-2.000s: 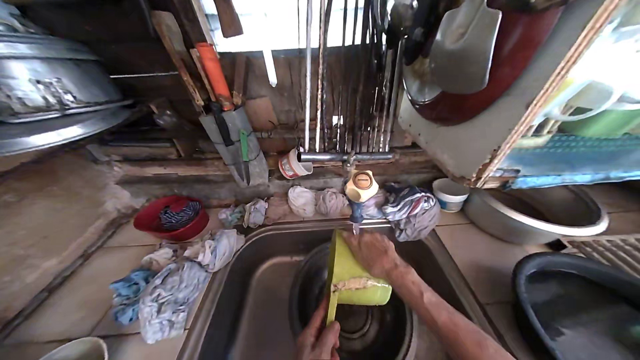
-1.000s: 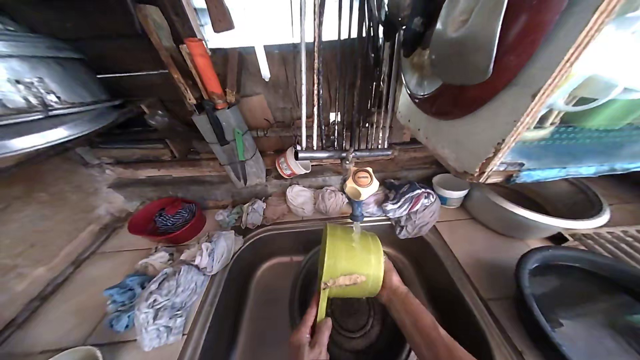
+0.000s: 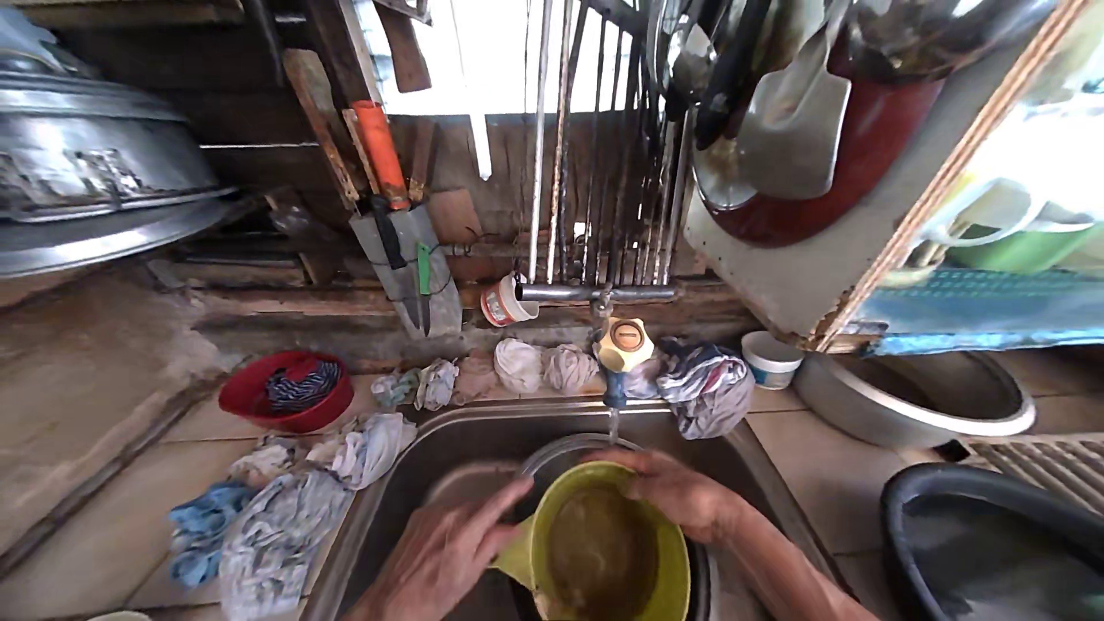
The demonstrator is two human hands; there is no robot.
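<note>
A yellow-green plastic dipper [image 3: 681, 561], its mouth facing up toward the camera, is over a round basin in the metal sink [image 3: 405, 483]. My right hand [image 3: 681, 492] grips the dipper's far right rim. Beside its stubby handle is my left hand [image 3: 457, 535], fingers apart; whether it touches the handle is hard to tell. Water runs from the tap [image 3: 615, 388] just behind the dipper. The inside of the dipper looks brownish; whether it holds water is unclear. The round basin [image 3: 573, 444] is mostly hidden beneath it.
Crumpled cloths [image 3: 285, 535] and a red bowl [image 3: 289, 418] with a striped cloth lie left of the sink. More cloths [image 3: 517, 366] line its back edge. At right are a white tub [image 3: 770, 362], a grey basin [image 3: 906, 405] and a black basin [image 3: 914, 535] with water.
The dipper has turned from lying sideways to mouth up and has moved right. My left hand, closed on its handle earlier, now has its fingers spread. My right hand has shifted onto the rim.
</note>
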